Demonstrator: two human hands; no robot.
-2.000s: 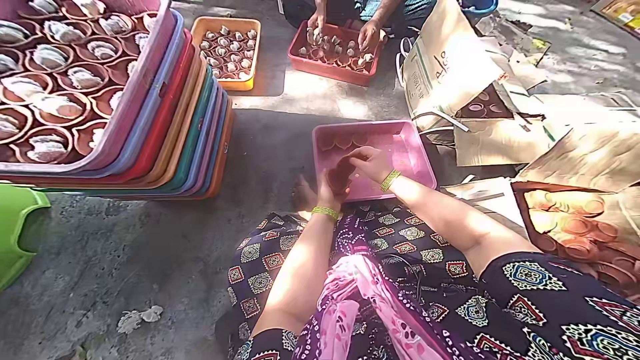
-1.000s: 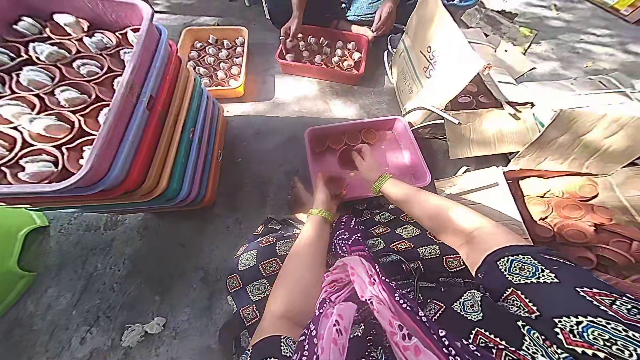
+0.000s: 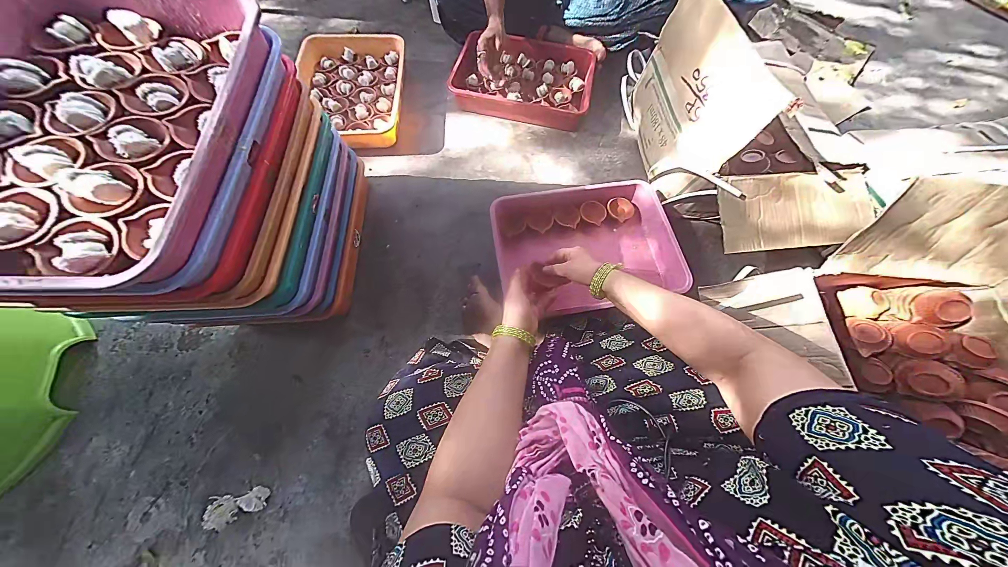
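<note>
A pink plastic tray (image 3: 669, 256) lies in front of me, with a row of small clay lamp cups (image 3: 593, 213) along its far side. Over the tray's near left part, my left hand (image 3: 526, 295) holds reddish-brown clay cups, partly hidden by the fingers. My right hand (image 3: 573, 265) reaches in from the right and has its fingertips at those same cups; whether it grips one cannot be told. At the right, an opened cardboard box holds many loose clay cups (image 3: 929, 379).
Stacked coloured trays (image 3: 260, 197) stand at the left, the top one full of cups with white tufts. A yellow tray (image 3: 380, 140) and a red tray (image 3: 520, 114) of similar cups lie beyond; a person's hand (image 3: 491, 51) is over the red one. Another cardboard box (image 3: 685, 94) stands right, a green plastic item (image 3: 31, 378) left.
The row of cups along the pink tray's far side has grown longer toward the right. My right hand has drawn back from that row to the cups at my left hand.
</note>
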